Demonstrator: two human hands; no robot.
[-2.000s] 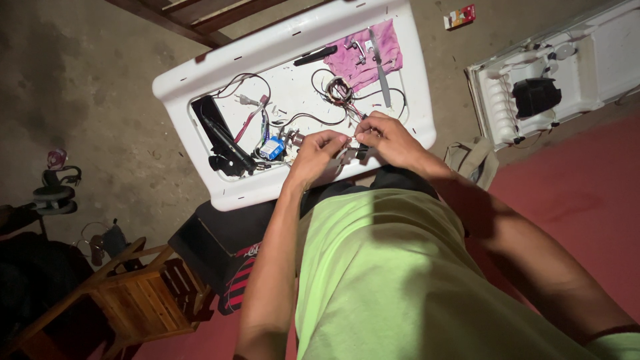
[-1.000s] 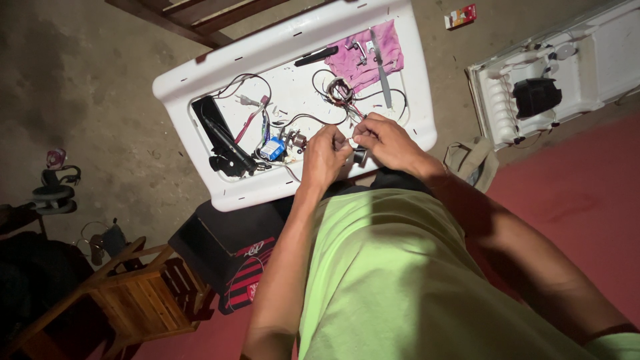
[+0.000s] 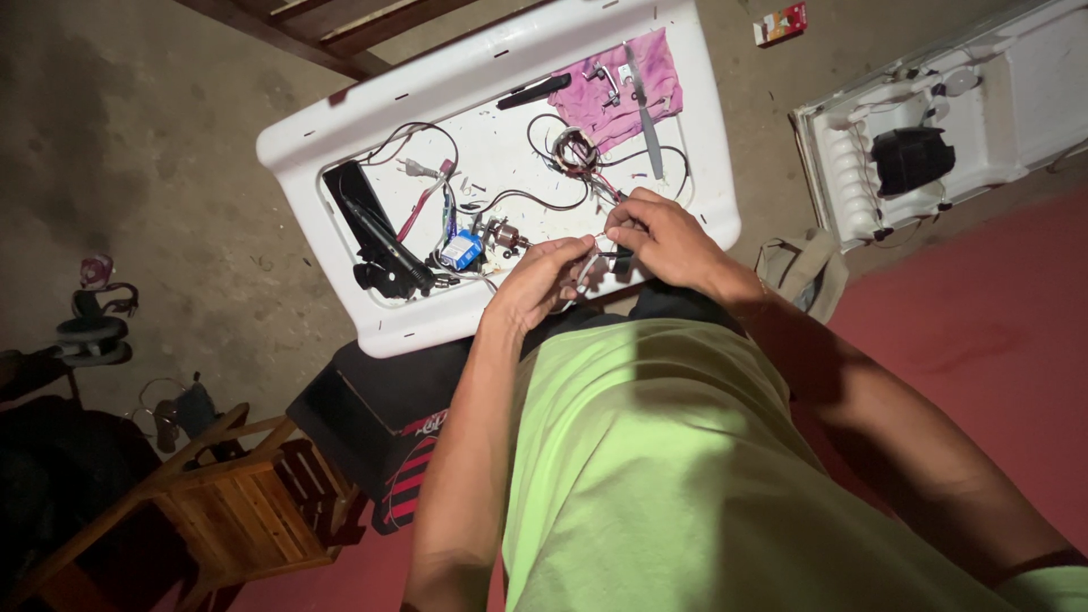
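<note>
My left hand point(image 3: 551, 274) and my right hand point(image 3: 659, 231) meet at the near edge of a white plastic tray point(image 3: 501, 53), fingertips pinched on a thin wire point(image 3: 602, 235). Beside the fingers are a pale cable and a small black part point(image 3: 622, 260). Left of my left hand lie a small motor armature point(image 3: 503, 235) and a blue-wrapped component point(image 3: 461, 249). Beyond my right hand, a wound wire coil point(image 3: 575, 151) has leads running toward me. A table knife point(image 3: 648, 127) and metal bits rest on a pink cloth point(image 3: 595, 106).
At the tray's left lie black plastic housing parts point(image 3: 374, 225) and a plug point(image 3: 416, 168). A black strip point(image 3: 534, 91) lies near the far side. A wooden chair point(image 3: 246, 510) stands lower left. To the right is a white appliance panel point(image 3: 858, 187); a beige bag point(image 3: 803, 272) is close to the tray.
My left hand has shifted slightly, and its palm is now turned more open beneath the pinched fingertips. The things lying in the tray have not plainly moved.
</note>
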